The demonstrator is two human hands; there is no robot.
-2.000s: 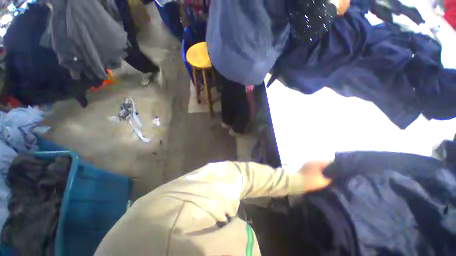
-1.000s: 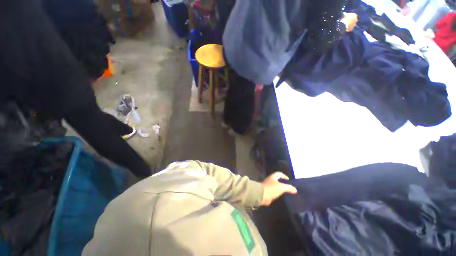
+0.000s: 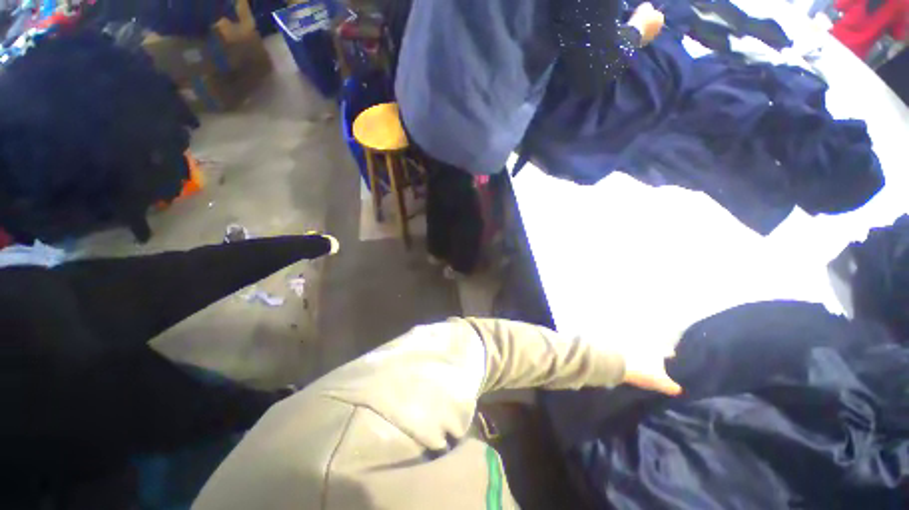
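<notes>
A large dark navy garment (image 3: 767,344) lies bunched over the near edge of the white table at the lower right. Its lower part is shiny and creased, like lining; its upper part is matte. My left hand (image 3: 653,379), in a beige sleeve, reaches to the garment's left edge. Its fingers point right and touch the cloth, but they are blurred, and whether they pinch it cannot be told. My right hand is not in view.
The white table (image 3: 638,244) runs to the upper right, with more navy garments (image 3: 698,129) at its far side. Another worker in blue (image 3: 473,80) stands there. A wooden stool (image 3: 381,127) is behind. A black-clad leg (image 3: 229,284) extends from the left. Scraps lie on the floor.
My left hand has moved right, further over the table. The garment's upper part, stretched flat before, is now bunched and rounded. The black-clad leg at left has swung up towards the picture's middle.
</notes>
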